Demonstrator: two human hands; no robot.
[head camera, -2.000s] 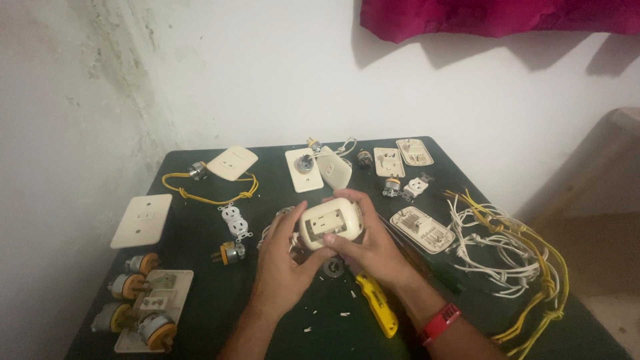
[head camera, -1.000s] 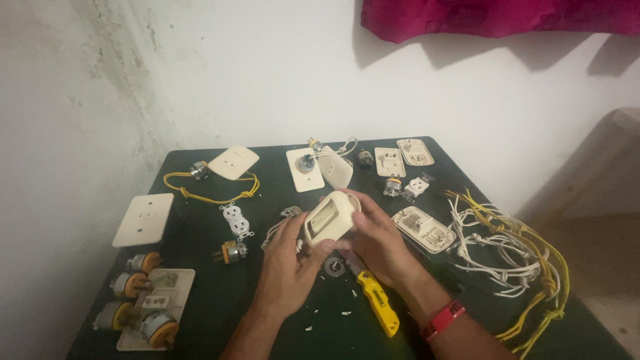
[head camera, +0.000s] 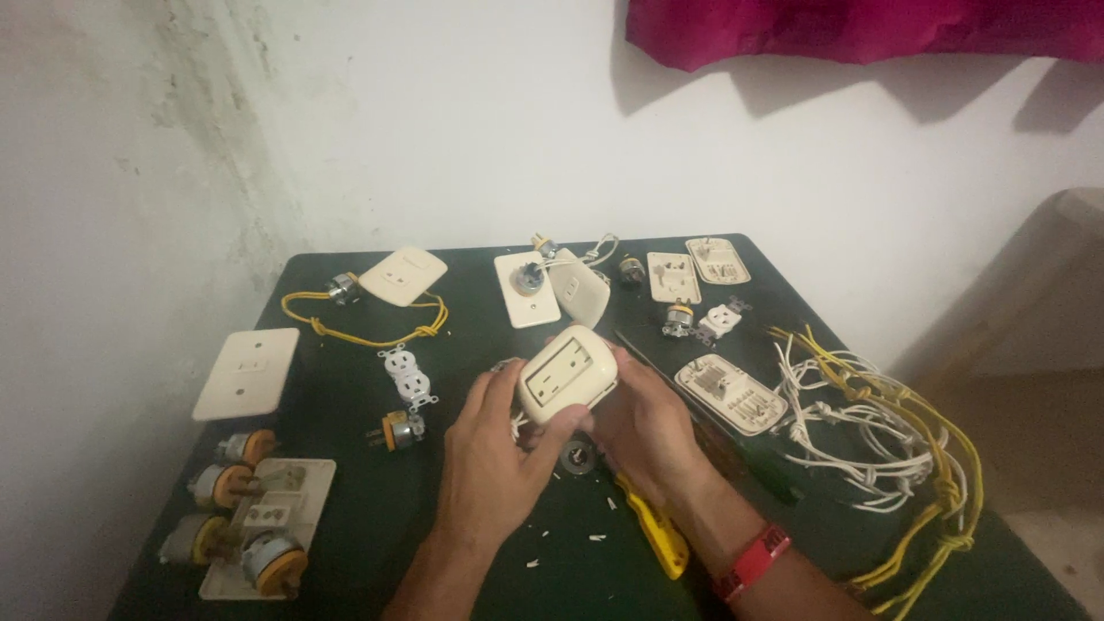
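A cream electrical outlet with a rounded cover (head camera: 595, 379) is held up between both hands, its socket face tilted toward the camera. My left hand (head camera: 500, 448) grips its left side and lower edge, with the thumb below. On the right side, my right hand (head camera: 647, 414), above a red wristband, holds it with fingers partly hidden behind. White wire (head camera: 517, 424) shows beside the left fingers. Beneath the hands lie a round metal part (head camera: 579, 457) and a yellow-handled utility knife (head camera: 660, 535), its blade end hidden by the right hand.
Around the green table (head camera: 345, 535) lie metal-and-orange plugs (head camera: 276, 565), a cream wall plate (head camera: 248, 373), a white duplex receptacle (head camera: 407, 376), a backing plate (head camera: 729, 393), a green-handled screwdriver (head camera: 772, 474), and knotted white and yellow wires (head camera: 862, 431). Small white scraps (head camera: 597, 537) lie near the knife.
The outlet has been turned in both hands: its socket face, seen steeply angled one second ago, shows clearly now. The surrounding parts have not moved.
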